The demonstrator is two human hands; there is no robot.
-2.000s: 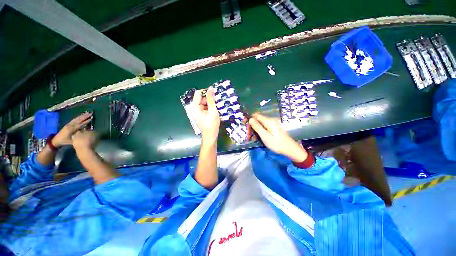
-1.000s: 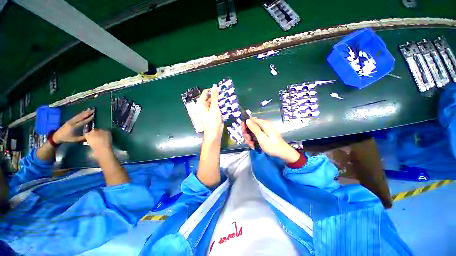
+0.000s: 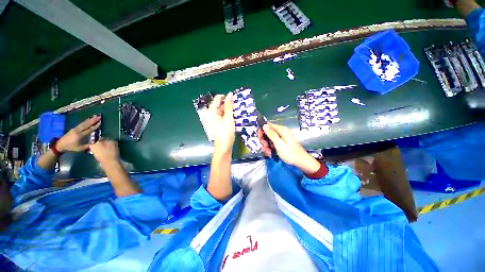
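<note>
A row of small white and dark board modules lies on the dark-green bench in front of me. My left hand is at its upper left, fingertips on its edge, over a second dark-and-pale strip. My right hand is closed around a dark tool, seemingly cutters, at the row's right side; most of the tool is hidden in the fist. A second ladder-like block of modules lies to the right.
A blue bin with white bits stands at the right, with carrier strips beyond. Loose white pieces lie around. A worn belt edge runs behind; strips sit on the belt. Another worker's hands are at the left.
The strips on the belt have shifted left. At the right, the nearby worker's arm has moved from beside the strips to the top right corner. My hands have barely moved.
</note>
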